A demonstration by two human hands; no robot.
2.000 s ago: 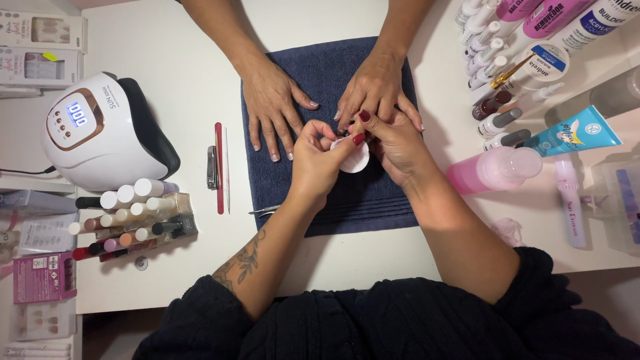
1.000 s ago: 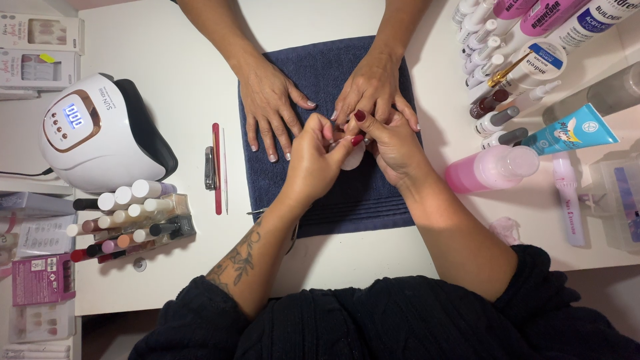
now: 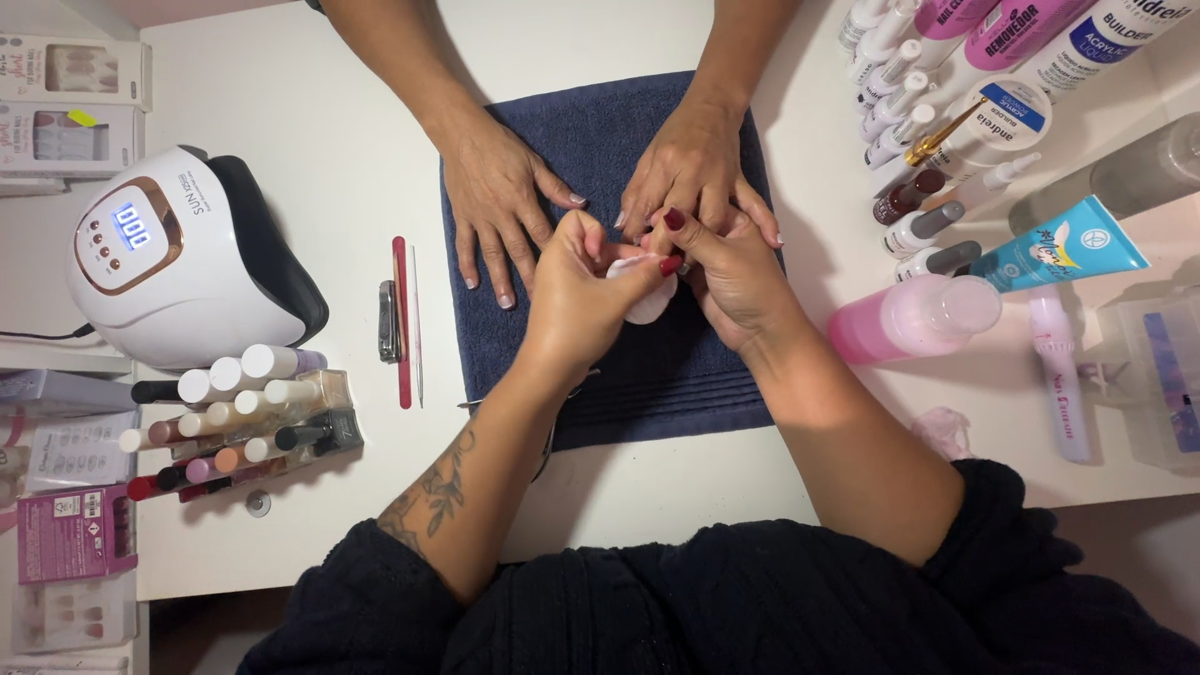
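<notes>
My left hand [image 3: 583, 295] pinches a white cotton pad [image 3: 649, 292] between thumb and fingers, against a fingertip of the other person. My right hand [image 3: 736, 277] grips a finger of that person's hand [image 3: 687, 159], its thumb close to my left thumb. The exact finger is partly hidden by my hands. The person's other hand [image 3: 495, 192] lies palm down, fingers spread, on a folded dark blue towel [image 3: 684, 394]. A metal tool, mostly under my left forearm, sticks out at the towel's lower left edge.
Left of the towel lie a nail clipper [image 3: 387, 322], a red nail file [image 3: 402, 323] and a thin stick [image 3: 418, 328]. Farther left are a white nail lamp [image 3: 187, 253] and nail polish bottles [image 3: 272, 412]. At right stand a pink liquid bottle [image 3: 900, 321], a blue tube [image 3: 1059, 248] and several bottles.
My hands stay at the other person's fingers. The cotton pad, plainly seen two seconds ago, was more covered by my left hand one second ago and shows more again now.
</notes>
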